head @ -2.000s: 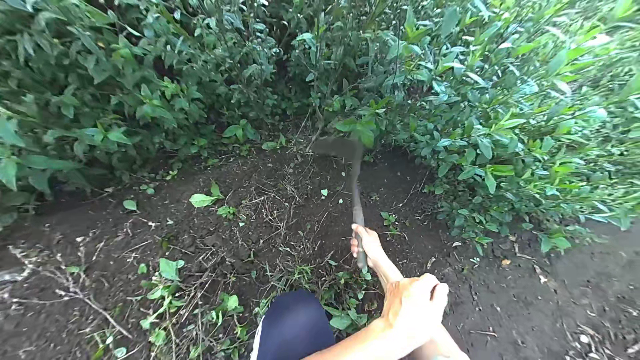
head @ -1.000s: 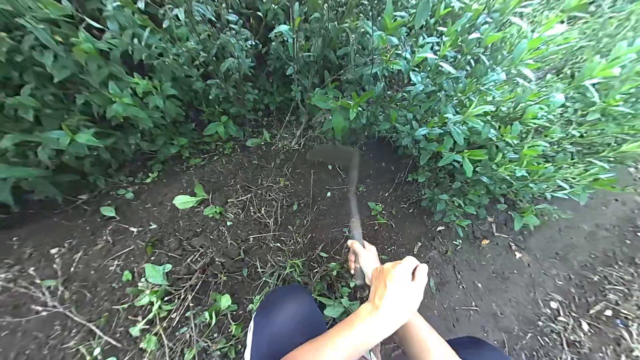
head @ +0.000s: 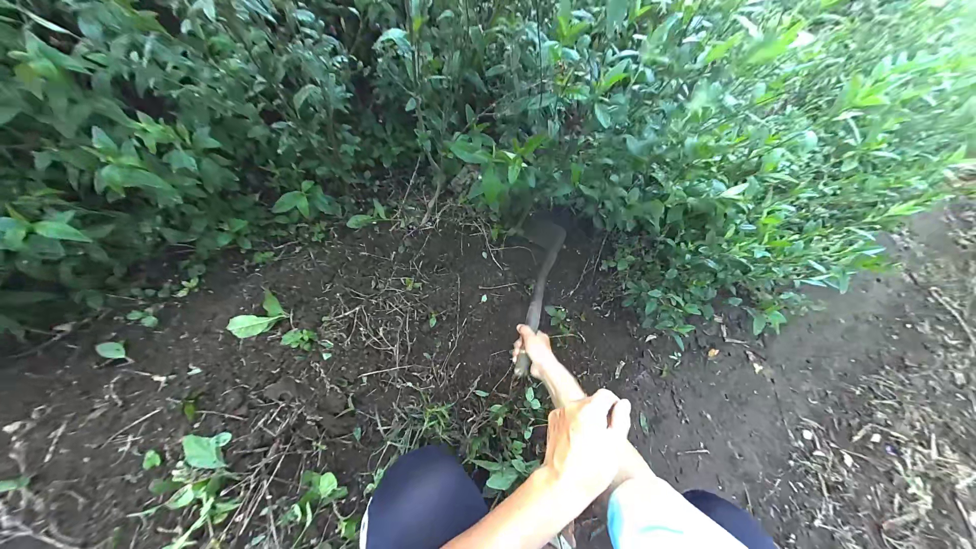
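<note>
My right hand is closed around the lower end of the wooden handle of a hand hoe. The handle runs away from me and bends near its far end. Its dark, blurred head is low at the soil under the bushes' edge, partly hard to make out. My left hand lies across my right forearm and wrist, clasping them, with no tool in it.
Dense leafy bushes stand across the back and right. Dark soil bears dry stems and small weeds. My knee is at the bottom. Dry litter lies at the right.
The hoe's head has moved away from me, towards the base of the bushes. My right hand keeps its hold on the handle, and my left hand stays on my right arm.
</note>
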